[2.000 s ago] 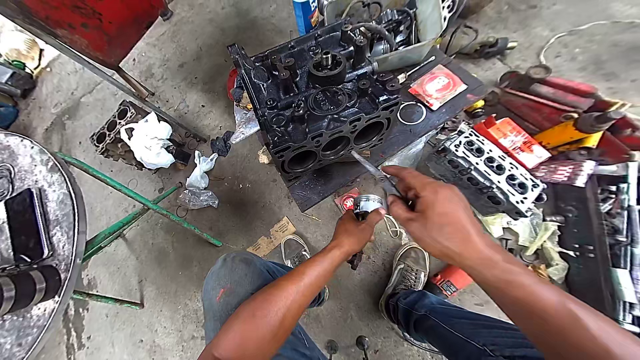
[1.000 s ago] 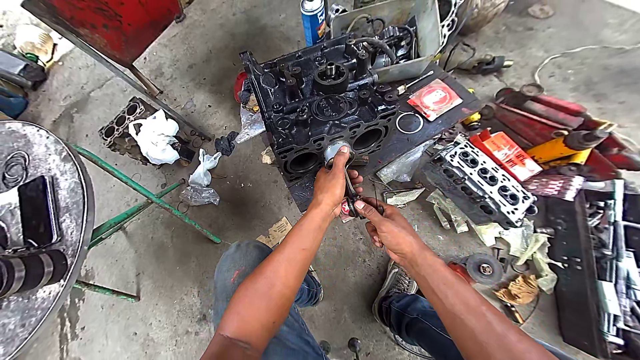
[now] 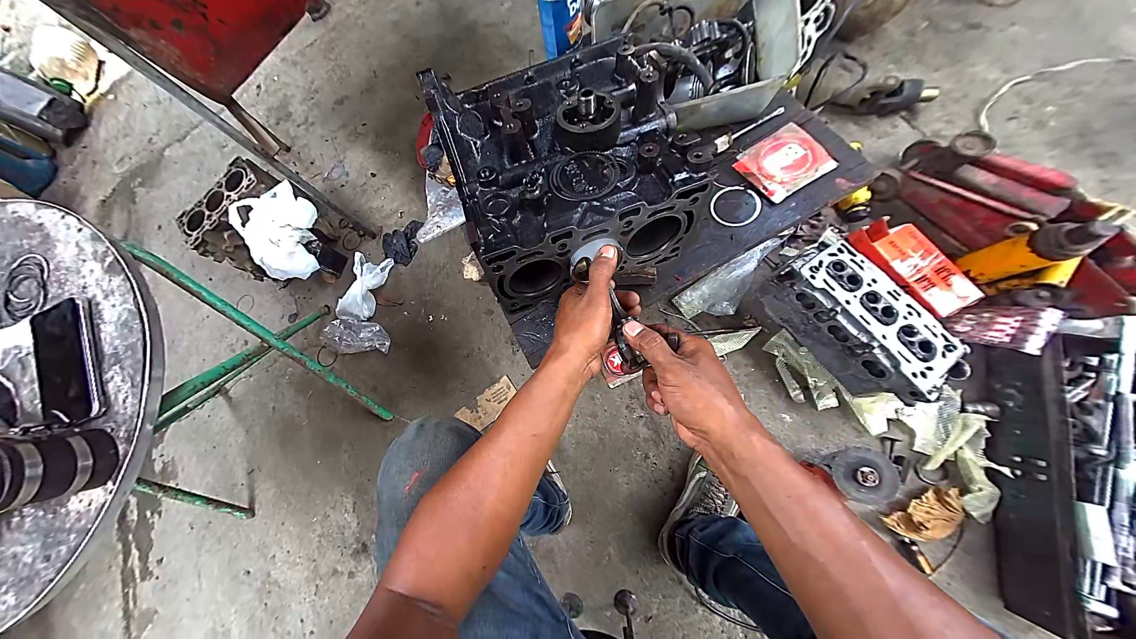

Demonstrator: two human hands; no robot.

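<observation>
A black engine block [image 3: 568, 177] lies on a dark board, its cylinder bores facing me. My left hand [image 3: 587, 319] grips a piston [image 3: 596, 252] at the middle bore, thumb on its side; how far the piston sits in the bore is hidden. A dark connecting rod [image 3: 619, 315] runs from the piston toward me. My right hand [image 3: 679, 373] holds the rod's lower end between thumb and fingers. A thin metal ring [image 3: 735, 206] and a red and white packet [image 3: 784, 163] rest on the board at the block's right.
A cylinder head [image 3: 874, 311] lies at the right beside a red box [image 3: 916, 266] and a red and yellow jack [image 3: 1021, 231]. At the left, a round metal table [image 3: 133, 373] bears a phone [image 3: 67, 362]. A green metal frame [image 3: 266, 335] stands near it.
Two seconds ago the piston was nearer me, away from the block, with a slim metal tool in my right hand. Now the piston is at the middle bore and my right hand is on the rod.
</observation>
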